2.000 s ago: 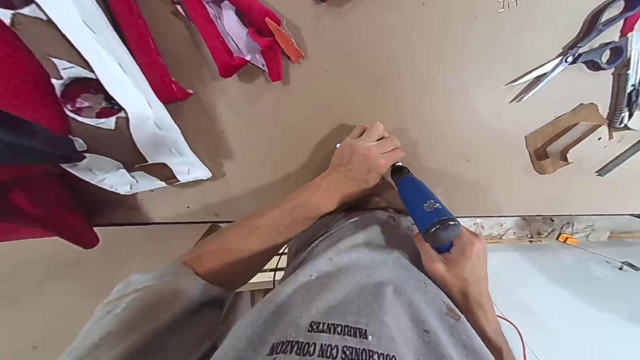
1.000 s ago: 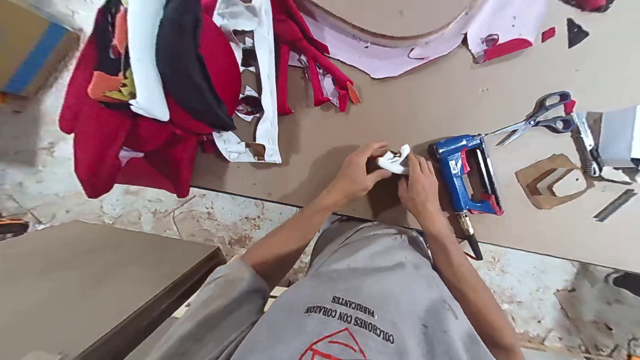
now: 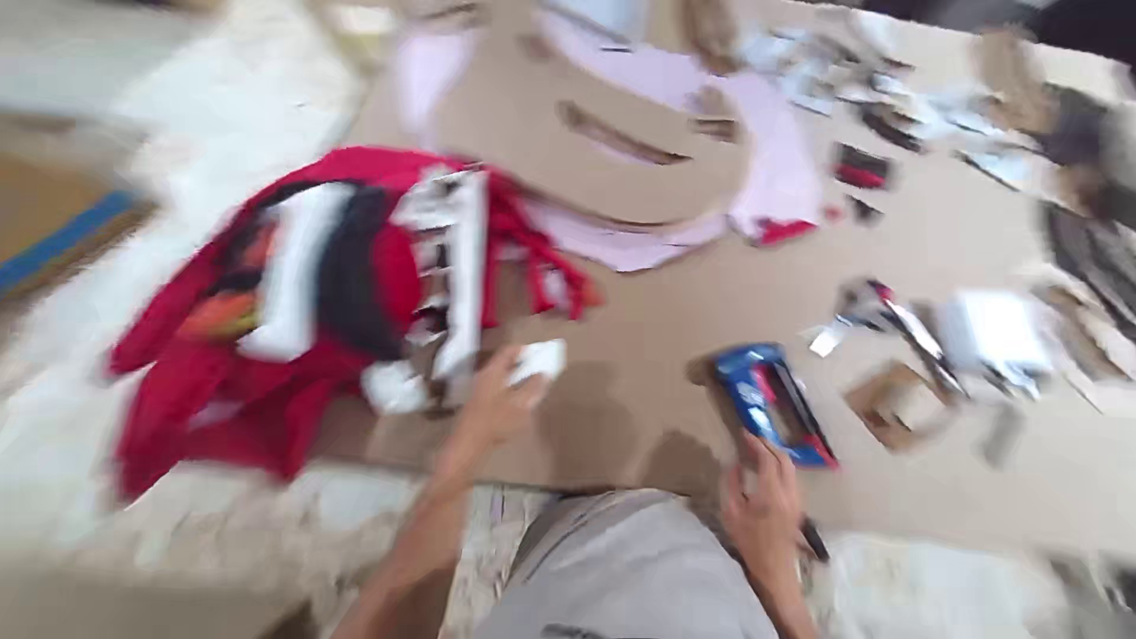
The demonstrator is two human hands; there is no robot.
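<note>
The view is blurred. My left hand (image 3: 499,401) holds a small white piece (image 3: 538,360) between thumb and fingers, just right of a white strip (image 3: 463,275) that lies by the red fabric pile. At the table's near edge, my right hand (image 3: 765,488) touches the lower end of a blue pneumatic stapler (image 3: 753,406), which lies on the table; whether the fingers close around it cannot be told. The red fabric (image 3: 222,399) carries white, black and orange pieces and hangs over the table edge at left.
Scissors (image 3: 852,311), a utility knife (image 3: 923,342), a white block (image 3: 998,328) and a cardboard piece (image 3: 898,404) lie right of the stapler. Pale pink curved material (image 3: 639,248) spreads across the back. Scraps (image 3: 852,80) cover the far right. A cardboard box (image 3: 53,213) stands at far left.
My hands, together on a white piece one second ago, are now apart. The left has moved left with a white piece; the right is at the stapler. The view has shifted and widened.
</note>
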